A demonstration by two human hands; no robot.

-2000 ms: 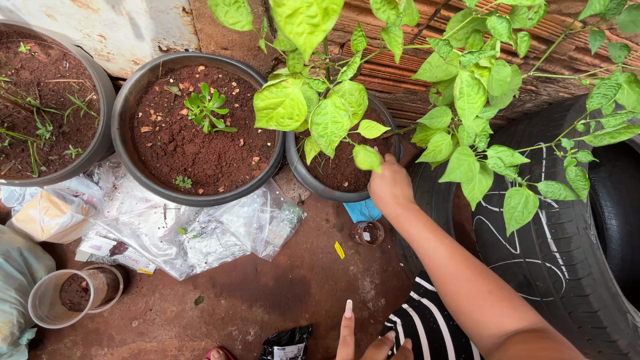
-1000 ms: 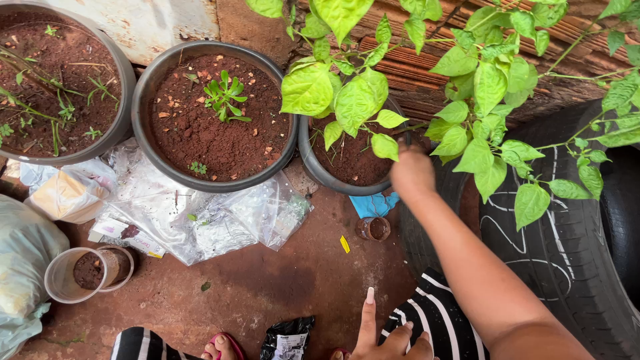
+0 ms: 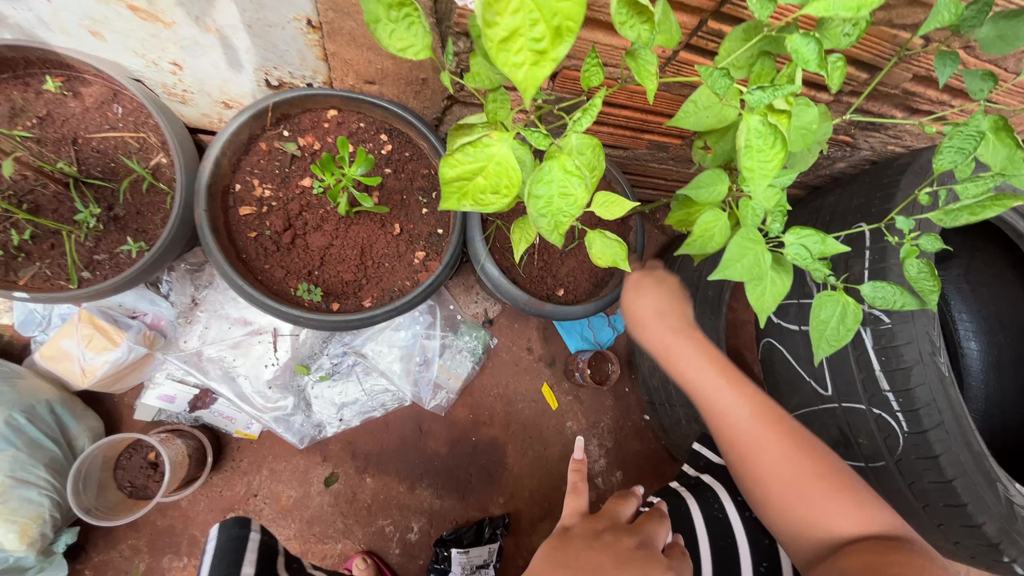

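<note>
My right hand [image 3: 658, 304] is blurred beside the right rim of the small black pot [image 3: 552, 308], below the leafy green plant [image 3: 560, 180] growing there; whether it holds something cannot be told. My left hand [image 3: 612, 528] rests by my striped knee, index finger stretched out and the others curled, with nothing seen in it. A blue piece of material [image 3: 590, 330] and a small clear cup of soil [image 3: 593, 369] lie just below the small pot. To its left stands a larger black pot [image 3: 330, 318] of red soil with a small green seedling [image 3: 346, 178].
A tire [image 3: 848, 376] with white chalk-like lines lies at the right. Another soil-filled pot [image 3: 186, 180] stands at the far left. Plastic bags [image 3: 296, 376], plastic cups [image 3: 120, 480], a stuffed bag [image 3: 40, 456], a yellow scrap [image 3: 549, 396] and a black package [image 3: 470, 548] lie on the floor.
My right hand has drawn back from the small pot's soil and leaves to outside its right rim. My left hand stays low by the knee, its index finger still extended.
</note>
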